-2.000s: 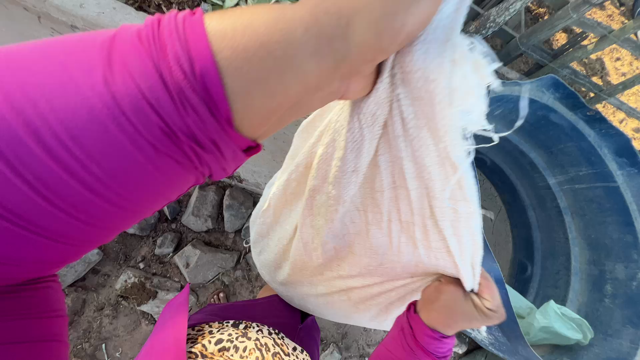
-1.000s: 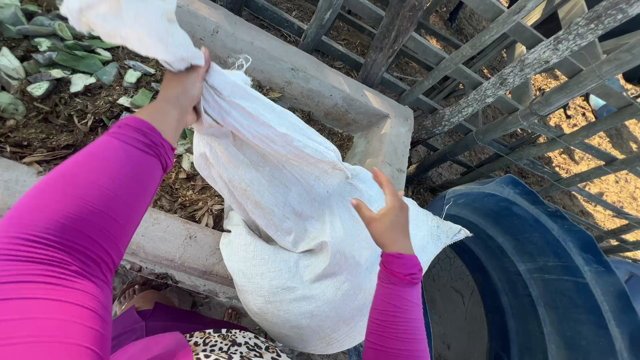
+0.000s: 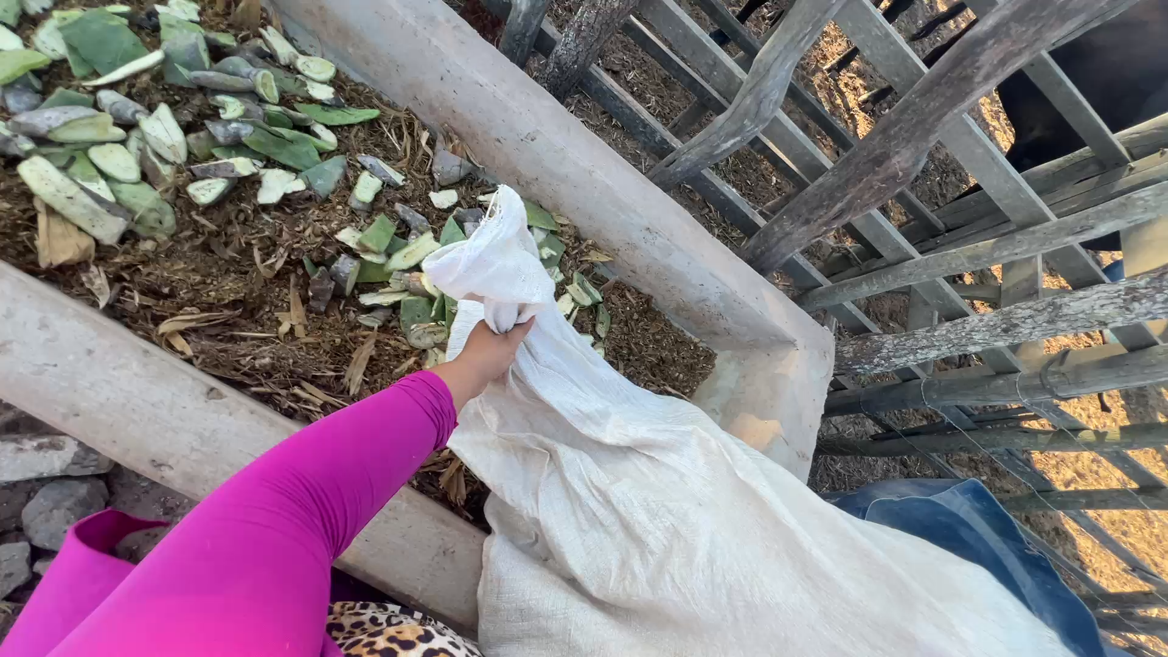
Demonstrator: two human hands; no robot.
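Observation:
My left hand [image 3: 493, 354] grips the gathered neck of a large white woven sack [image 3: 657, 484]. The frayed mouth end of the sack sticks up past my fist, above the feed in a concrete trough [image 3: 584, 201]. The body of the sack hangs over the trough's near wall and spreads to the lower right. Cut pieces of green cactus pad [image 3: 283, 146] lie on brown chopped fodder [image 3: 219, 255] in the trough. My right hand is not in view.
A rough wooden rail fence [image 3: 903, 146] stands beyond the trough, with a dark animal [image 3: 1086, 73] behind it. A blue plastic tub [image 3: 976, 529] is at the lower right, partly covered by the sack. Grey stones [image 3: 64, 511] lie on the ground at the lower left.
The view has swung over the trough. My right hand, seen open near the sack a second ago, is out of view. The sack's gathered end now lies over the feed.

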